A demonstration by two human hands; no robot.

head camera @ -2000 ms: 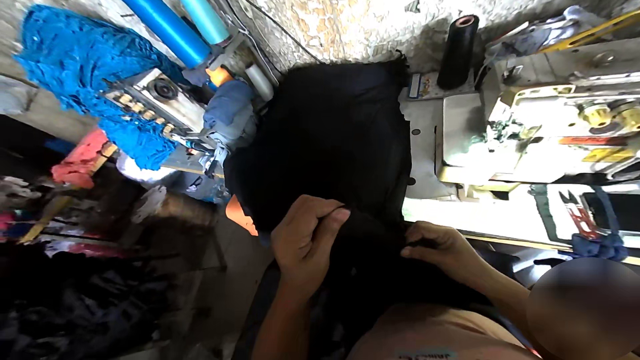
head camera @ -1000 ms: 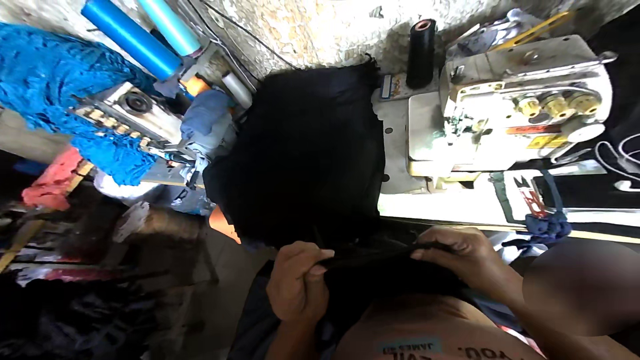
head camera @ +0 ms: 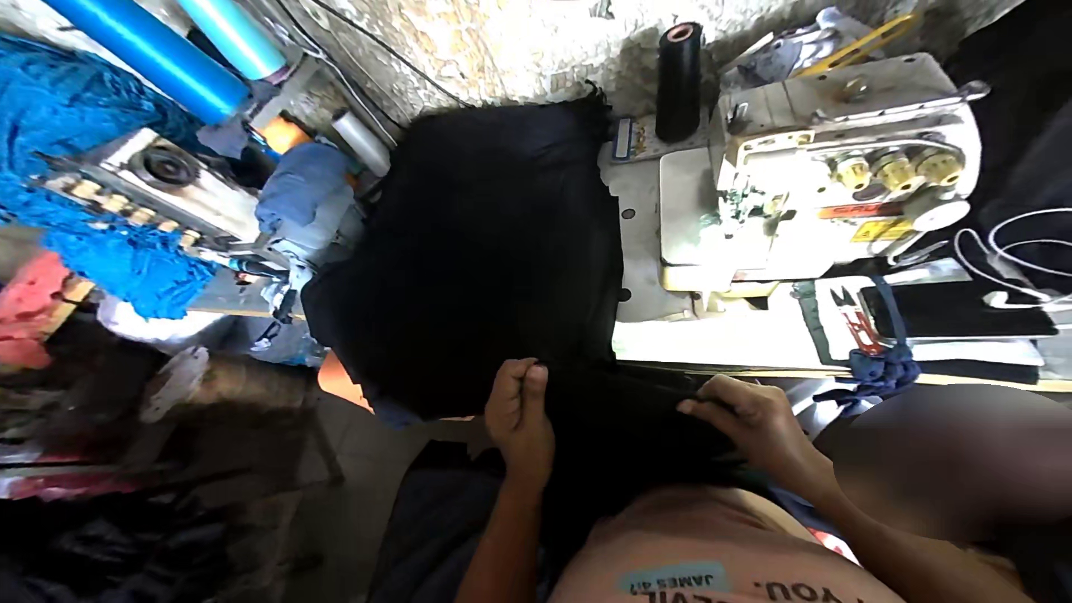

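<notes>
My left hand (head camera: 521, 410) pinches the edge of a piece of black fabric (head camera: 624, 423) between thumb and curled fingers. About a forearm's width to the right, my right hand (head camera: 741, 414) grips the same fabric, which is stretched between the two hands above my lap. Beyond them a pile of black fabric (head camera: 494, 234) covers the table; where the held piece ends and the pile begins cannot be told. To the right of the pile stands a white overlock sewing machine (head camera: 846, 176) with its lamp lit, at some distance from both hands.
A black thread cone (head camera: 679, 84) stands by the wall. Red-handled thread snips (head camera: 858, 322) and a dark phone-like slab (head camera: 963, 310) with white earphones lie at the right. At the left are another machine (head camera: 176, 180), blue fabric (head camera: 142, 260) and blue tubes (head camera: 151, 54).
Both hands keep hold of the black fabric. Compared with two seconds ago they are farther apart, with the fabric drawn out between them. The view has shifted somewhat.
</notes>
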